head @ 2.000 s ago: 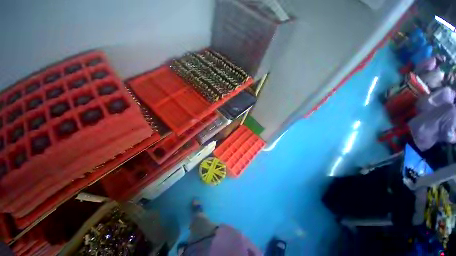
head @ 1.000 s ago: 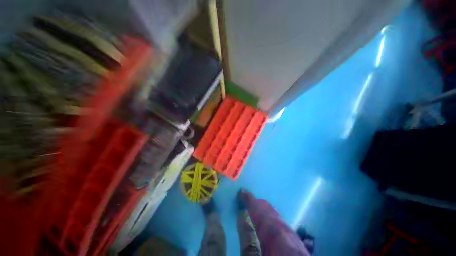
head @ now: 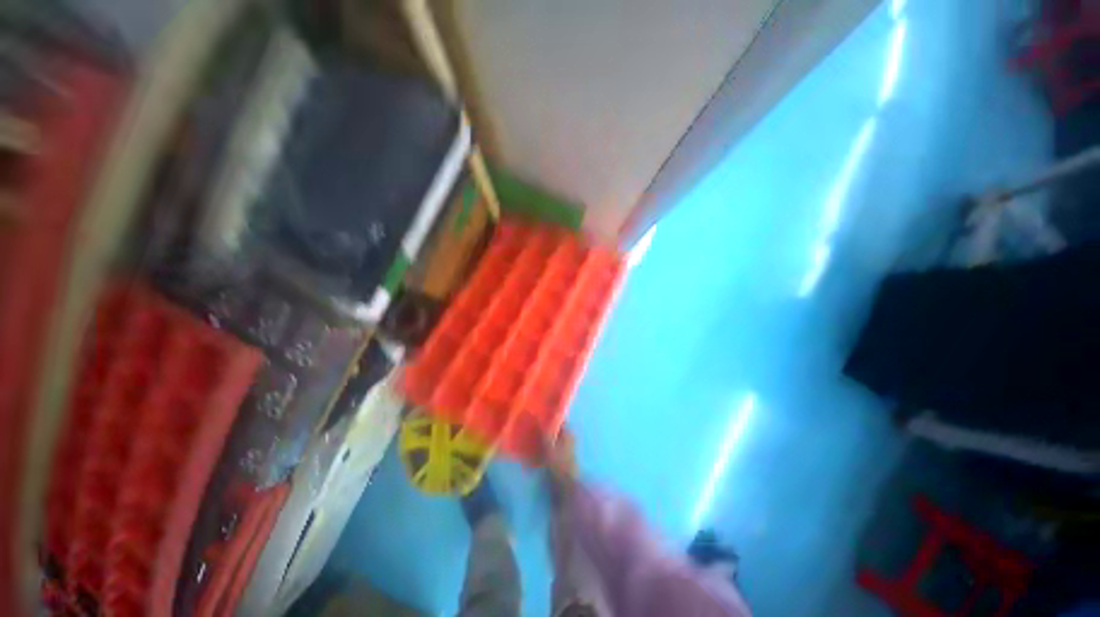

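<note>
A small red pocket tray (head: 513,331) is low at the centre, between the bench end and the blue floor. It partly overlaps a yellow spoked round item (head: 444,456). My right hand (head: 561,460), small and blurred at the end of a pink sleeve, is at the tray's near right corner and appears to grip it. The fingers are not clear. My left hand is not in view.
Red pocket trays (head: 133,458) are stacked at left beside grey, blurred items. A dark box (head: 350,175) with a white edge is upper left. A green board (head: 537,203) lies behind the small tray by the pale wall. My legs are below. Dark furniture stands right.
The view has swung down and right from the bench. Since one second ago, my right hand has reached the small tray. The tray looks larger and now overlaps the yellow item, as if raised.
</note>
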